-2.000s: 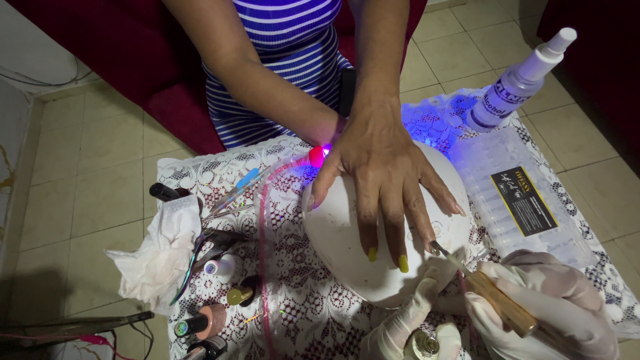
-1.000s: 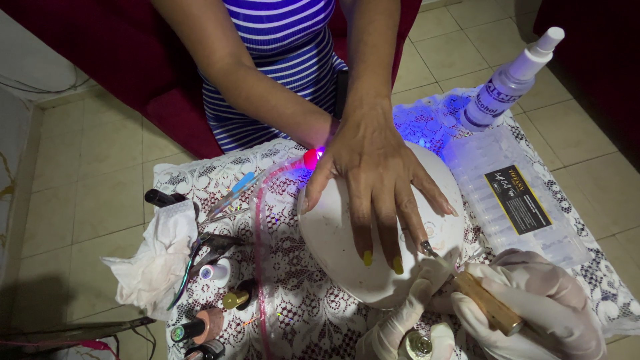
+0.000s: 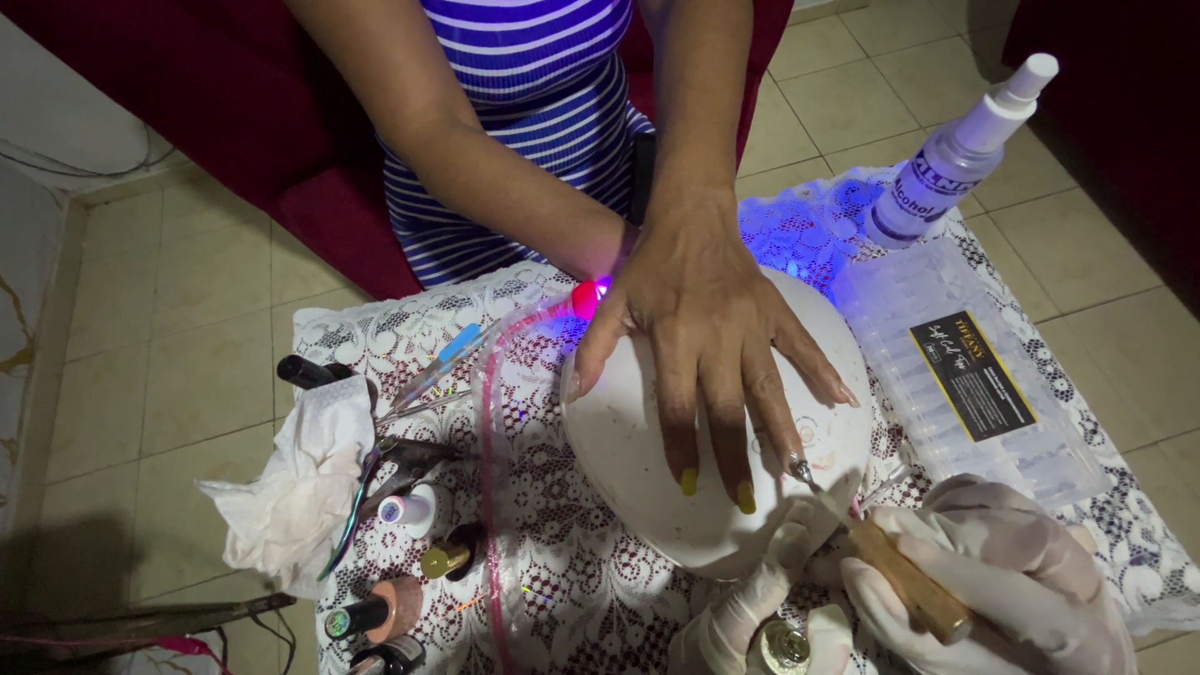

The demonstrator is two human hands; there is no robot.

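My right hand [image 3: 994, 572], in a whitish glove, grips a nail polish brush by its gold cap [image 3: 905, 577]. The brush tip touches the ring fingernail of another person's hand [image 3: 708, 309], which bears silvery polish. Two other nails of that hand are yellow. My left hand [image 3: 750, 600], also gloved, holds a small polish bottle [image 3: 784, 647] low in the view, its thumb and finger close to the painted fingertip. The person's hand lies palm down with fingers spread on a white nail lamp [image 3: 637, 450], from whose far side blue light shines.
A clear tip box [image 3: 1059, 450] and an alcohol spray bottle [image 3: 928, 183] stand at the right. On the left lie a crumpled wipe [image 3: 309, 487], dark-handled nippers [image 3: 408, 464], a brush with a blue part [image 3: 459, 342] and several polish bottles [image 3: 398, 605]. Lace cloth [image 3: 581, 600] covers the table.
The brush in my right hand has shifted slightly and now touches the nail at a somewhat different angle. My left hand stays around the bottle. The other person's hand remains on the white lamp.
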